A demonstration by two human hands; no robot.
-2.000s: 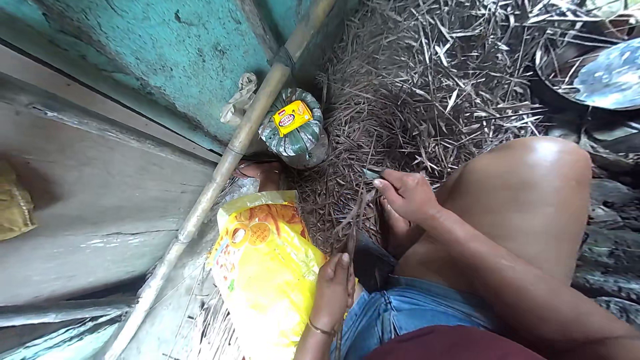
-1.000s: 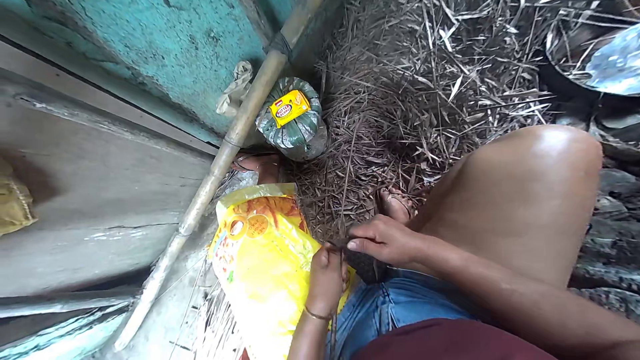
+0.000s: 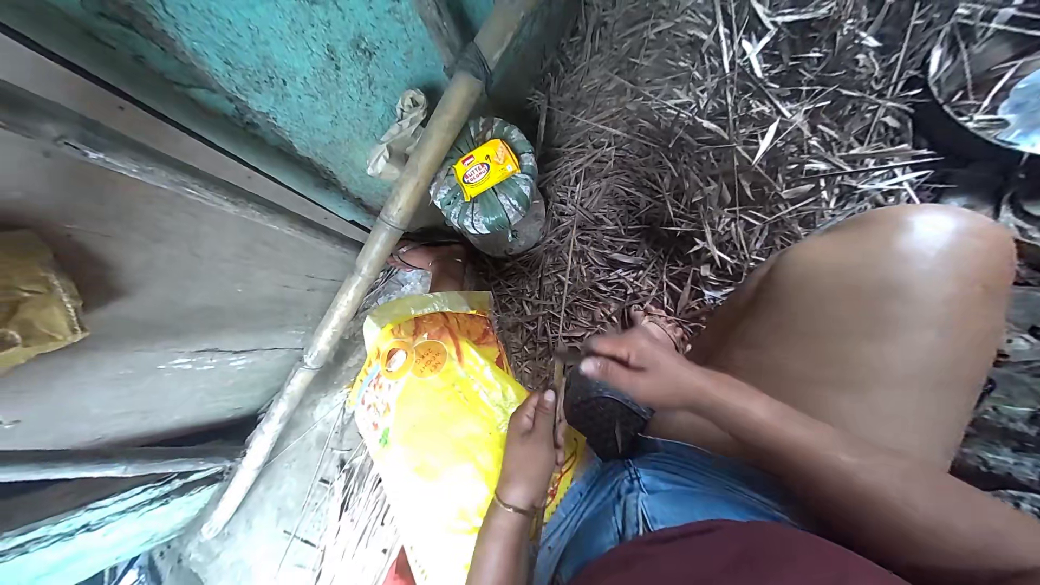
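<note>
My left hand (image 3: 532, 443), with a thin bracelet at its wrist, grips a thin brown stick (image 3: 560, 386) upright near my lap. Just right of it, my right hand (image 3: 642, 370) is closed around something dark and blurred, perhaps a small blade, whose end points toward the stick. A dark, rough block-like object (image 3: 605, 414) lies between my thighs under the right hand. Beneath my left arm a yellow printed plastic sack (image 3: 447, 439) covers my left leg. What the right fingers hold is mostly hidden.
A yellow snack packet (image 3: 486, 169) rests on a green ribbed bundle or container (image 3: 487, 207). A bamboo pole (image 3: 349, 296) slants beside it, near a turquoise wall (image 3: 276, 65). Dry leaves and shavings (image 3: 650, 162) cover the ground. A dark round pan (image 3: 959, 122) sits at the upper right.
The right hand was farther up and apart from the left two seconds ago, came close to it one second ago, and is now a little apart to the right. The dark block shows more than one second ago.
</note>
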